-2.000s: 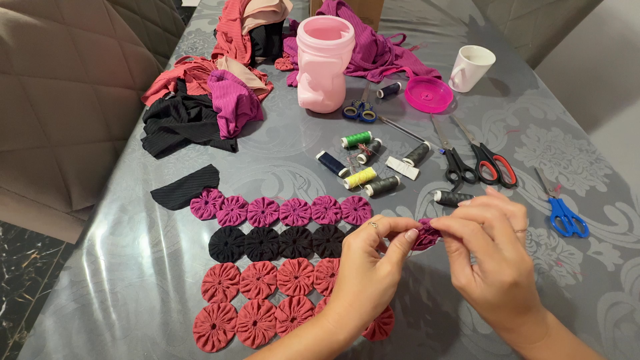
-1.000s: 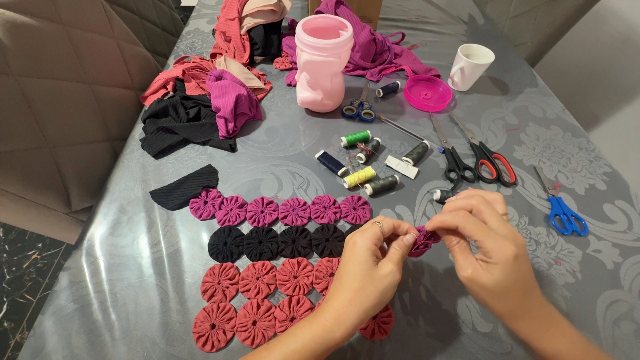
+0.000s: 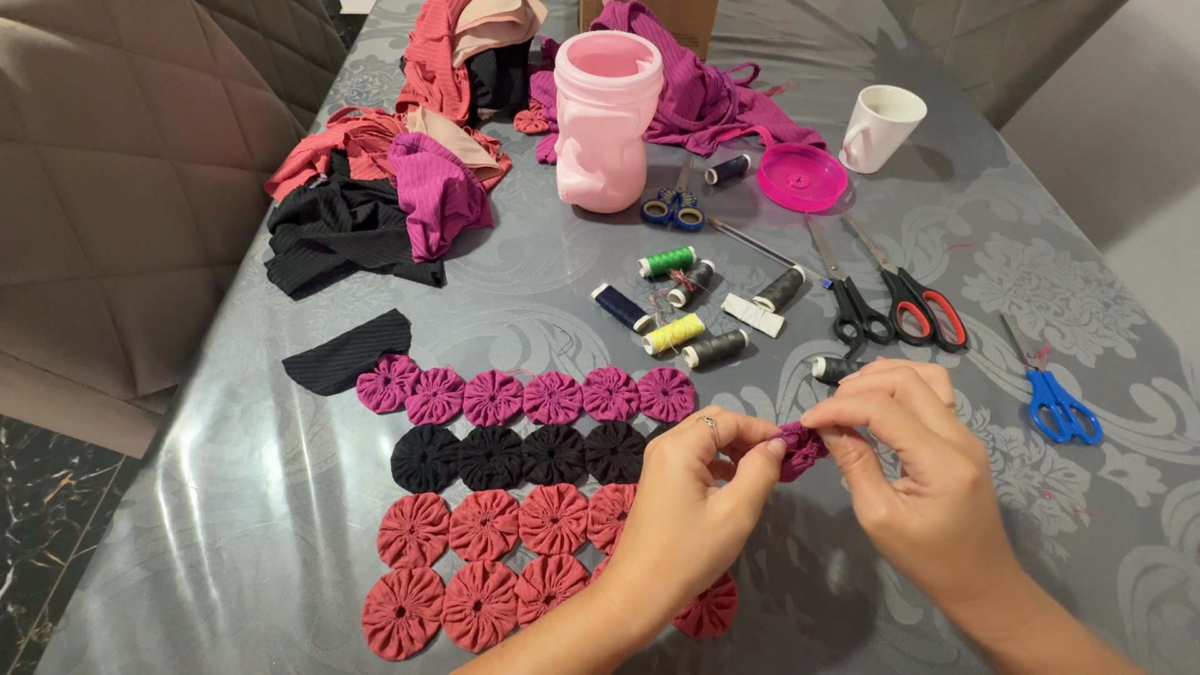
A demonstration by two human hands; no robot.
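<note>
My left hand [image 3: 698, 487] pinches the left side of a gathered magenta fabric rosette [image 3: 802, 452] between thumb and fingers. On its upper right edge, my right hand [image 3: 914, 459] grips the same rosette with thumb and forefinger. Whether a needle is between the fingers cannot be told. Left of the hands lie a row of magenta fabric yo-yos [image 3: 493, 397], a row of black yo-yos [image 3: 489, 457] and two rows of coral yo-yos [image 3: 484, 525], partly hidden by my left hand and forearm. A black ribbed fabric piece [image 3: 347, 354] touches the first magenta yo-yo.
Thread spools [image 3: 673, 334] lie beyond the hands, near black-handled scissors [image 3: 861, 309], red-and-black scissors [image 3: 923, 305] and blue scissors [image 3: 1059, 403]. Farther back are a pink plastic jar [image 3: 607, 122], a magenta lid [image 3: 802, 178], a white mug [image 3: 881, 129] and fabric heaps [image 3: 375, 206].
Both hands stay close together on the magenta rosette, with small shifts of the fingers and of the rosette's tilt. The yo-yos on the table have not moved.
</note>
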